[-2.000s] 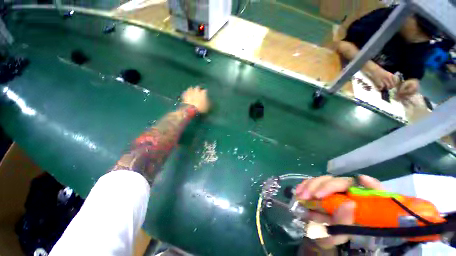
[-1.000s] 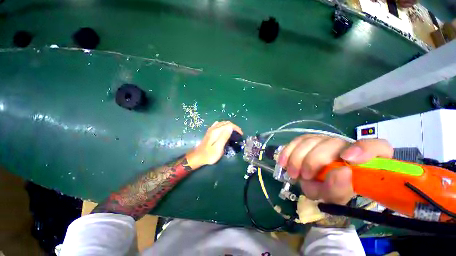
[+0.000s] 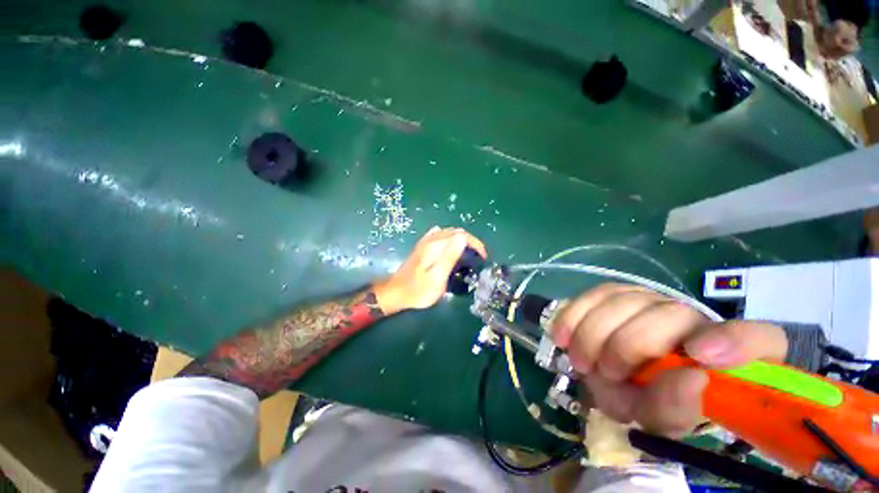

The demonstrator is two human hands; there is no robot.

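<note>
My left hand (image 3: 430, 271) holds a small round black plastic part (image 3: 466, 270) on the green surface. My fingers are around its far and left sides. My right hand (image 3: 636, 351) grips the orange screwdriver (image 3: 761, 409) with its lime-green strip. The metal screw-feed head (image 3: 491, 289) on its front meets the black part. Whether the bit touches a screw cannot be seen. A beige wrap (image 3: 609, 439) hangs under my right hand.
Round black parts lie on the green belt (image 3: 212, 260), one with a centre hole (image 3: 274, 158). Loose screws (image 3: 390, 209) are scattered beyond my left hand. A grey post (image 3: 771, 195) and white box (image 3: 810, 300) stand right. A carton with black contents (image 3: 92, 361) is lower left.
My left hand has come back from the belt's far area and now holds a black part at the screw-feed head. My right hand has brought the screwdriver inward. The view has tilted downward.
</note>
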